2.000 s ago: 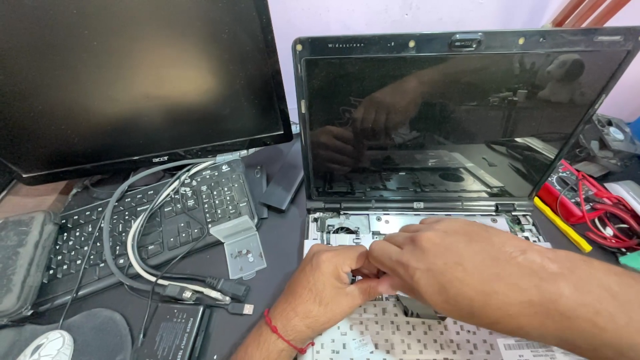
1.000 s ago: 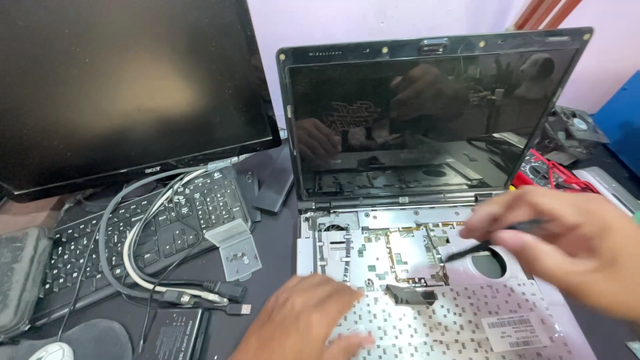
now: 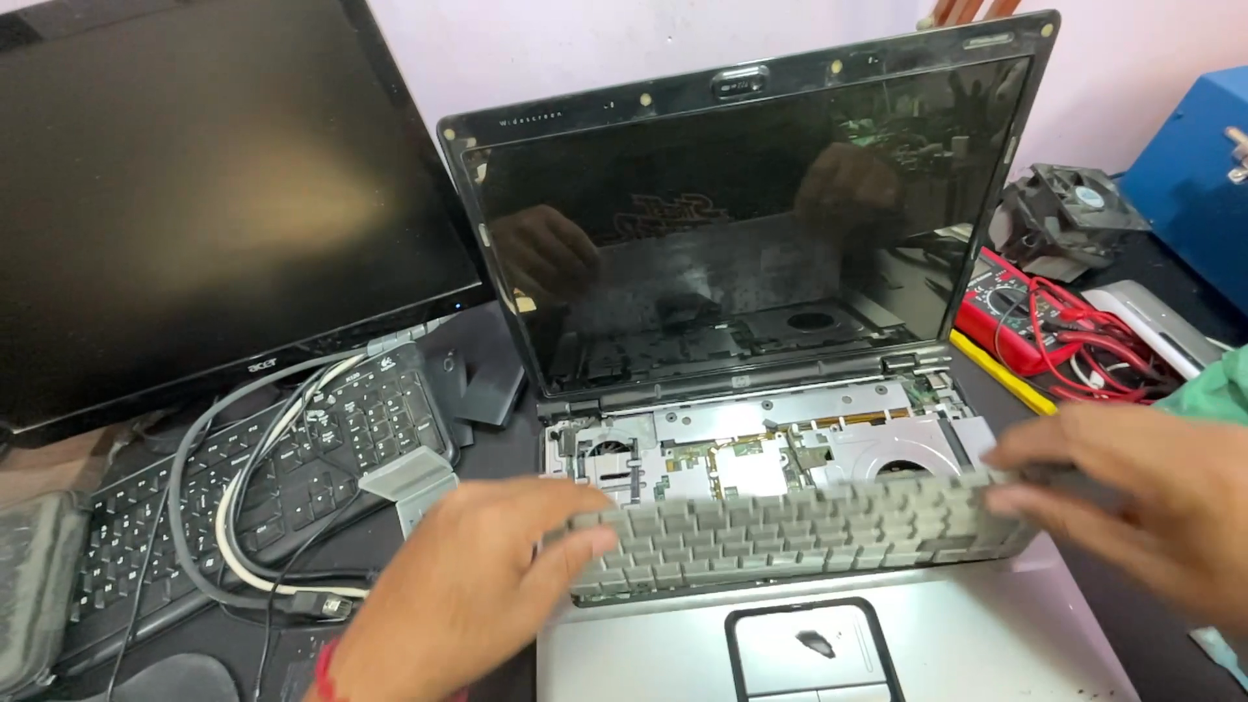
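An opened laptop (image 3: 624, 653) stands with its screen (image 3: 751, 244) raised and its inner metal plate and boards (image 3: 751, 463) exposed. The laptop's grey keyboard (image 3: 780, 531) is tilted up over the front of that bay, keys facing me. My left hand (image 3: 487, 575) pinches the keyboard's left end between thumb and fingers. At its right end, my right hand (image 3: 1121, 497) grips the corner; a dark object shows under those fingers, too blurred to name. The touchpad (image 3: 814, 648) with a dark mark lies in front.
To the left are an Acer monitor (image 3: 224, 195), a black desktop keyboard (image 3: 322, 458), looped cables (image 3: 229, 497) and a small clear case (image 3: 414, 483). On the right lie a red multimeter (image 3: 1004, 307) with red leads, a yellow strip (image 3: 1004, 372), a cooling fan (image 3: 1072, 214) and a blue box (image 3: 1194, 175).
The laptop keyboard, lying underside up over the palm rest one second ago, is now raised with its keys showing. Both hands have moved to its ends.
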